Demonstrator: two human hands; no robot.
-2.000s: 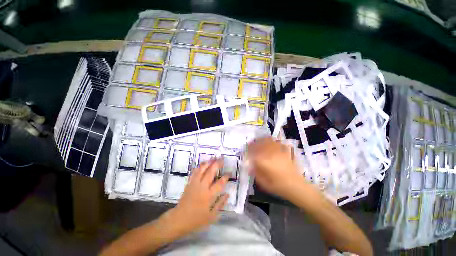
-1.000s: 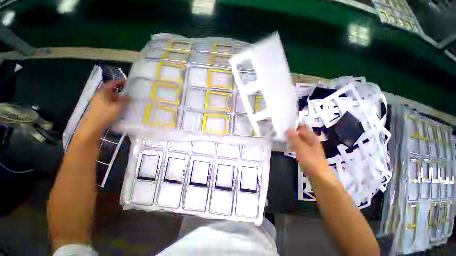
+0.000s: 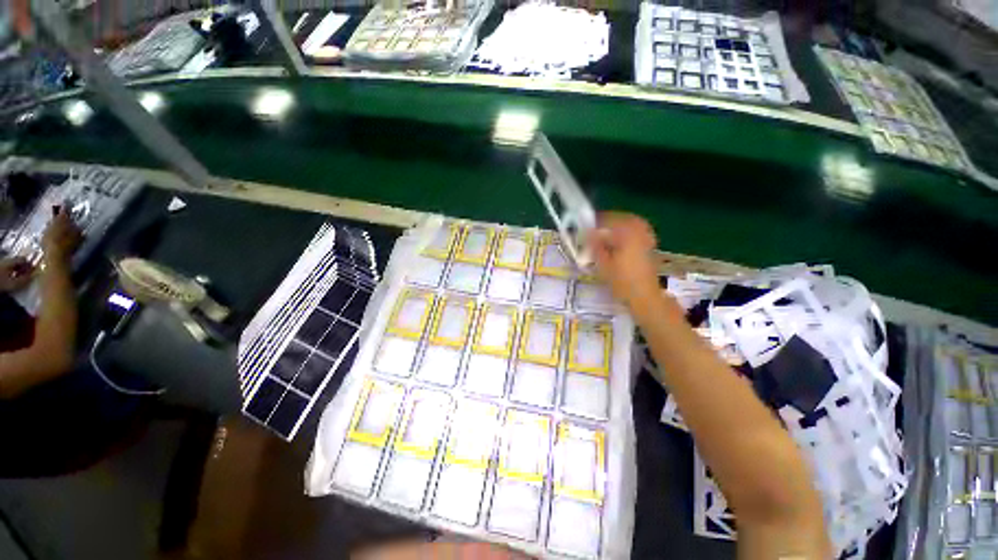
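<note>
My right hand is raised over the tray's back right corner and grips the end of a white die-cut sticker sheet, seen nearly edge-on with its windows showing. The blister tray lies in front of me, with rows of frames with yellow edges in its pockets. A blurred patch of skin at the bottom edge, by the tray's front rim, seems to be my left hand; its fingers are cut off from view.
A fanned sheet stack lies left of the tray, with a small fan beyond. A white waste liner pile and stacked trays are on the right. A green belt runs behind. Another person's arm is at far left.
My right hand has lifted the sticker sheet up and away. My left hand has moved from the tray's left side to the bottom edge. The yellow-edged tray now covers the dark-rimmed one. The view has shifted.
</note>
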